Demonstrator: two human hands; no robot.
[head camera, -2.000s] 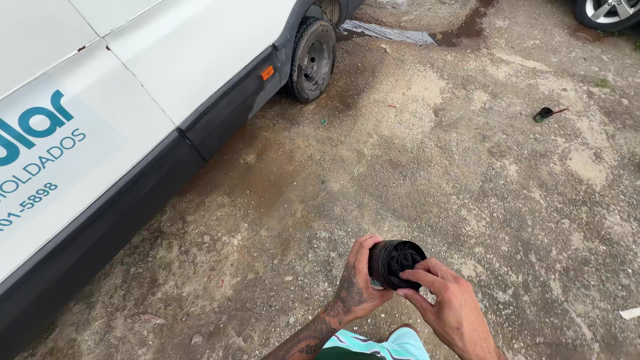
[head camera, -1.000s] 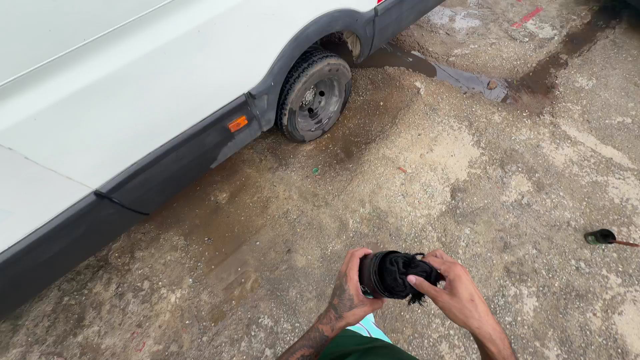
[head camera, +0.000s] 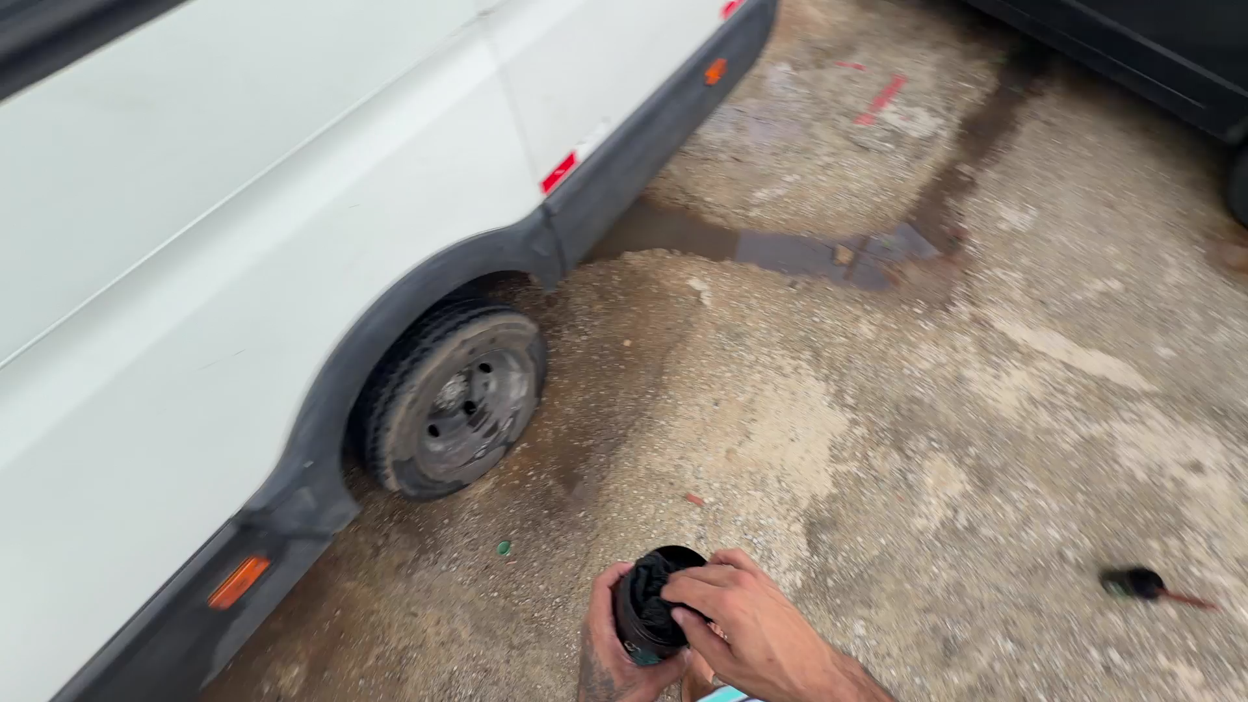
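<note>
A dark cylindrical container (head camera: 639, 634) is gripped by my left hand (head camera: 606, 643), low in the head view. Black cloth (head camera: 648, 585) fills its mouth. My right hand (head camera: 736, 619) reaches over the rim from the right, its fingers closed on the cloth. The fingertips are partly hidden inside the opening. Light writing shows on the container's side.
A white van (head camera: 292, 224) with a dusty rear wheel (head camera: 458, 400) stands on the left. A puddle (head camera: 809, 252) lies behind it. A dark vehicle (head camera: 1131, 58) is at the upper right. A small dark pot with a reddish stick (head camera: 1136, 583) rests on the gravel at right.
The black cloth bulged out of the container's mouth a second ago and now sits lower inside it, with my right hand over it. The view has swung toward the van's rear.
</note>
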